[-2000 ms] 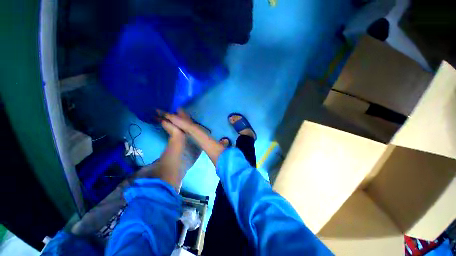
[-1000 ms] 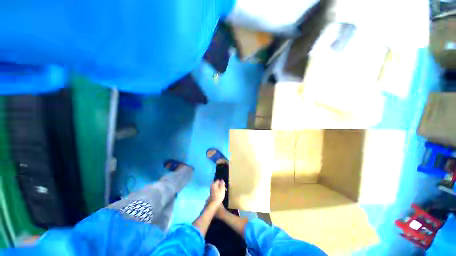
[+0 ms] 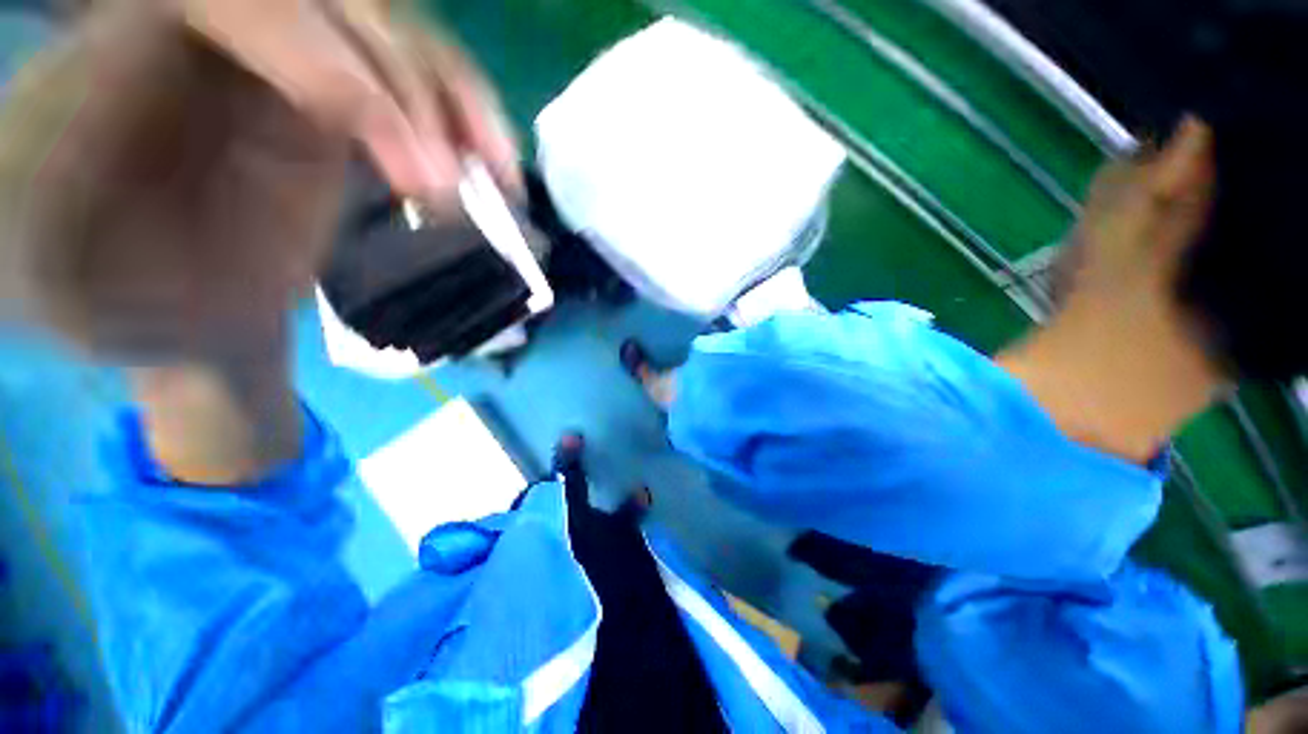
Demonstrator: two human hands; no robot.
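Note:
My left hand (image 3: pixel 387 115) is large and blurred at the upper left, with its fingers over a narrow white edge (image 3: pixel 505 241); whether it grips this edge is unclear. Black trays (image 3: pixel 423 280), apparently stacked, lie just below those fingers. My right hand (image 3: pixel 1140 244) is raised at the right, beside a large dark shape (image 3: pixel 1269 187) that hides part of its fingers; its hold cannot be made out. A large white block (image 3: pixel 689 158), seemingly film-wrapped, is at the upper middle, between my hands and touching neither.
A green bench surface (image 3: pixel 918 215) with pale rails runs diagonally down the right side. A flat white sheet or panel (image 3: pixel 445 473) is low at the left, above the blue floor (image 3: pixel 574 366). Another blue-clothed arm or body part (image 3: pixel 1076 653) is at the lower right.
The view has swung from the open carton and floor to the green bench and white block. My hands, together low before me, are now raised and wide apart.

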